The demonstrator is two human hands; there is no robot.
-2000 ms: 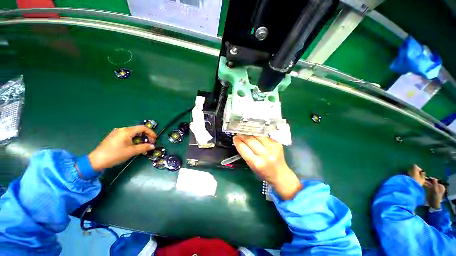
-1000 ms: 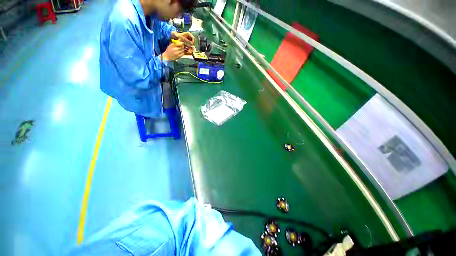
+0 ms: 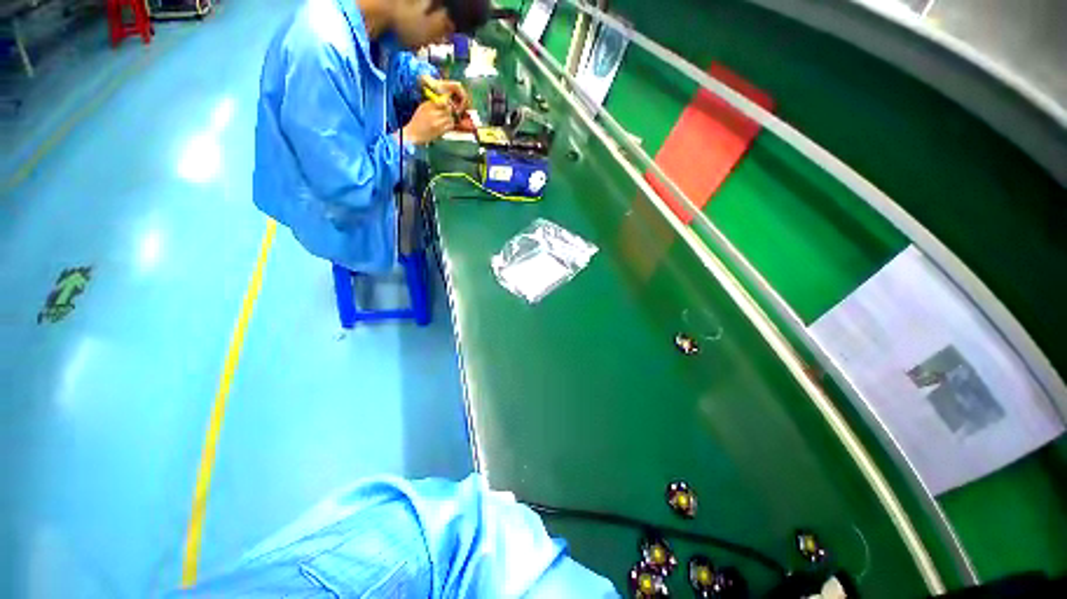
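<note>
Several small round modules (image 3: pixel 682 500), dark with yellow centres, lie on the green bench (image 3: pixel 562 410) at the lower right. One more module (image 3: pixel 686 343) lies alone farther along the bench. A single module (image 3: pixel 810 545) lies near the dark, cut-off fixture at the bottom right edge. A blue sleeve of mine crosses the bottom of the picture. Both my hands are out of the picture, so what they hold cannot be seen.
A clear plastic bag (image 3: pixel 544 260) lies on the bench. A thick black cable (image 3: pixel 655 522) runs past the modules. A person in a blue smock (image 3: pixel 328 140) works beside a blue device (image 3: pixel 513 173). Metal rail, red sheet (image 3: pixel 709 143) and instruction sheet (image 3: pixel 945 372) line the right side.
The view has swung left from the press and both hands to the bench's far end and the other person. Since one second ago, a module shows near the fixture at the bottom right.
</note>
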